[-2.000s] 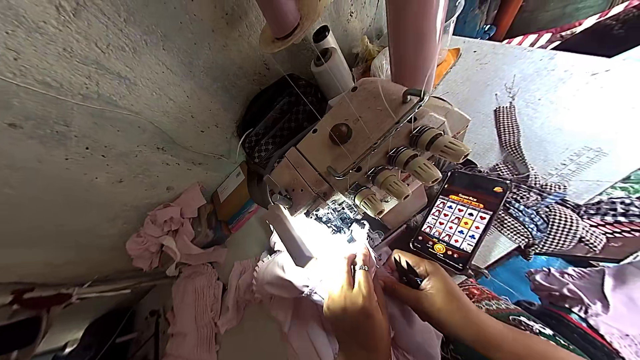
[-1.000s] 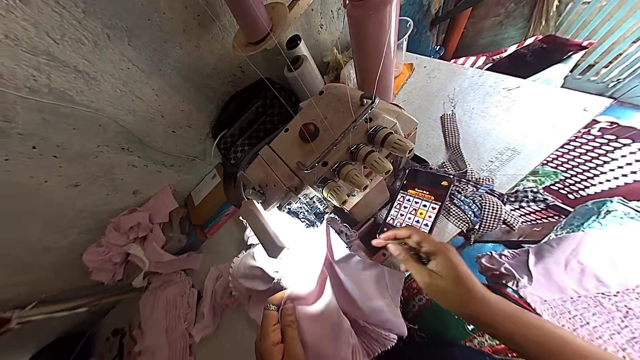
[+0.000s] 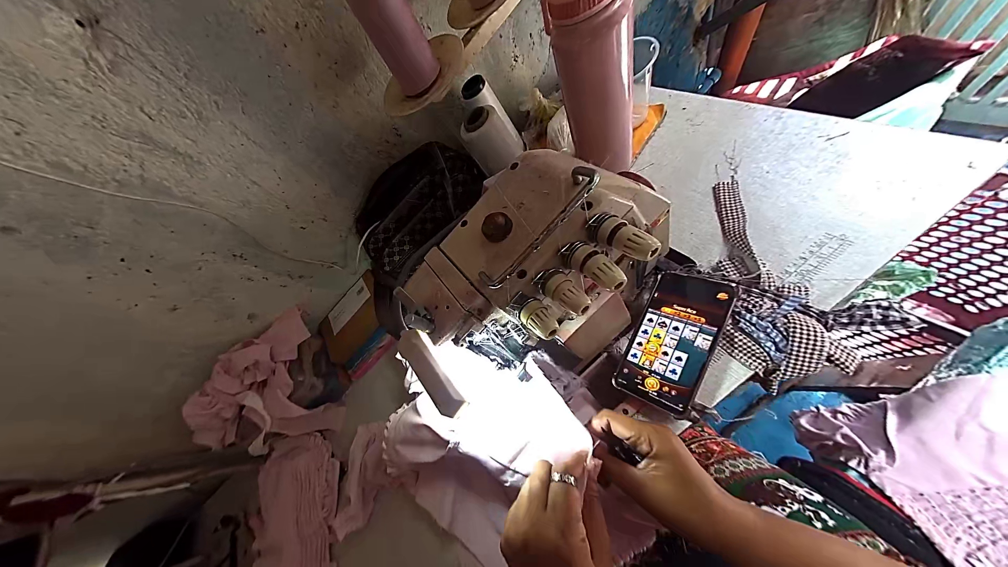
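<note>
An overlock sewing machine [image 3: 504, 236] with several tension dials stands in the middle, its lamp whitening the cloth below. My left hand [image 3: 551, 512], with a ring on one finger, pinches the edge of a pale pink fabric piece [image 3: 472, 496] in front of the machine. Close on its right, my right hand [image 3: 654, 468] is curled around a small dark tool [image 3: 622, 449], perhaps thread snips, with its fingertips at the fabric edge. A smartphone [image 3: 676, 342] showing a card game leans right of the machine, above my right hand. The needle area is lost in glare.
Pink thread cones [image 3: 591, 87] and white spools [image 3: 492, 138] stand behind the machine. Gathered pink fabric [image 3: 295, 496] and scraps [image 3: 244, 386] lie left. Checkered cloth strips [image 3: 787, 339] rest on the white table [image 3: 850, 173] at right. A lilac cloth [image 3: 945, 441] lies at lower right.
My right hand has come down from beside the phone to the fabric edge. Both hands are close together again, as two seconds ago. The cards on the phone screen have changed.
</note>
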